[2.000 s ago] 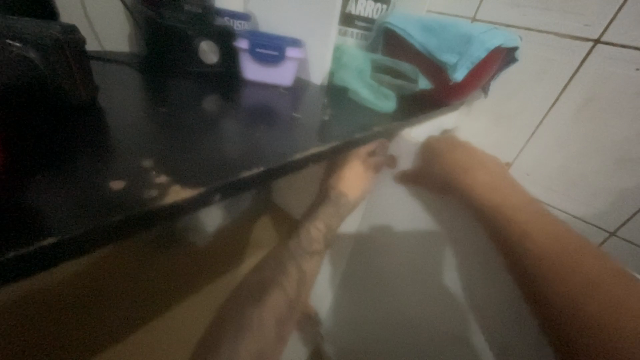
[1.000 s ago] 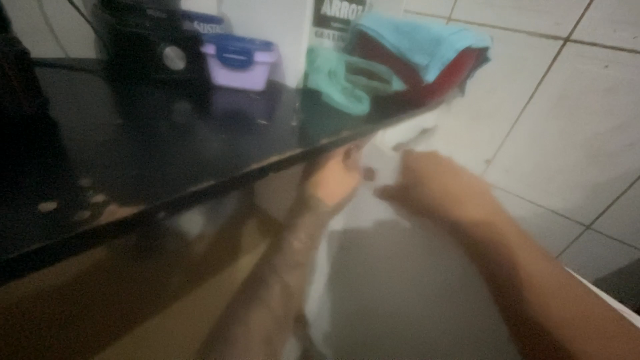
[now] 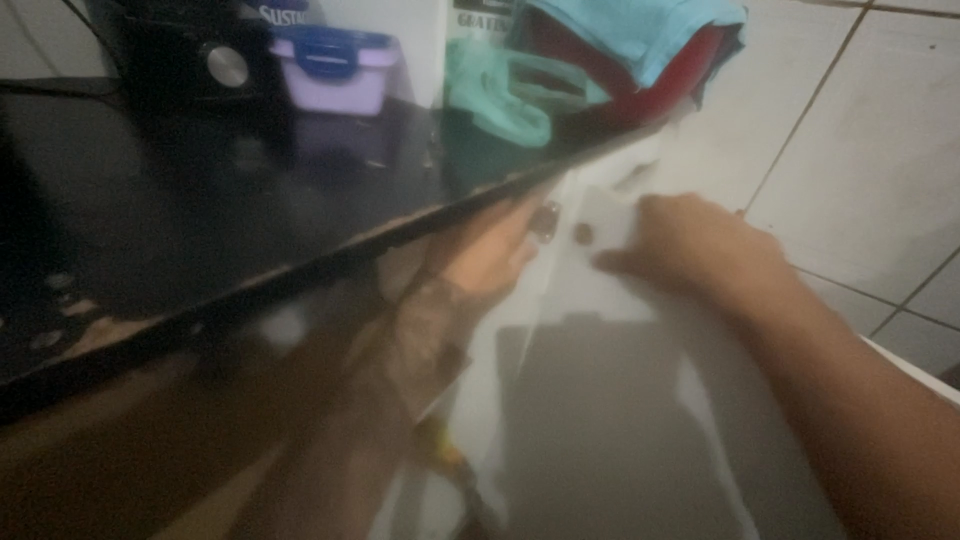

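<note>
My left hand [image 3: 484,251] reaches under the edge of the black countertop [image 3: 225,217], against the side of a pale, glossy panel [image 3: 592,390]. Its fingertips are partly hidden, so its grip cannot be told. My right hand [image 3: 690,240] is bent over the upper part of the same panel, thumb pointing left towards a small dark round spot [image 3: 583,234]. Whether it pinches anything is too blurred to tell. A dark round piece [image 3: 546,221] lies by the left fingertips. Low between the arms shows a blurred yellow thing [image 3: 442,450].
On the countertop stand a lilac container with a blue lid [image 3: 337,75], a black appliance with a silver knob [image 3: 227,65], a green translucent plastic item [image 3: 502,105] and a red container [image 3: 682,75] under a light blue cloth [image 3: 652,30]. Wall tiles [image 3: 862,150] rise at the right.
Both hands remain at the upper part of the pale panel. The view has shifted, with the countertop objects now higher in the frame.
</note>
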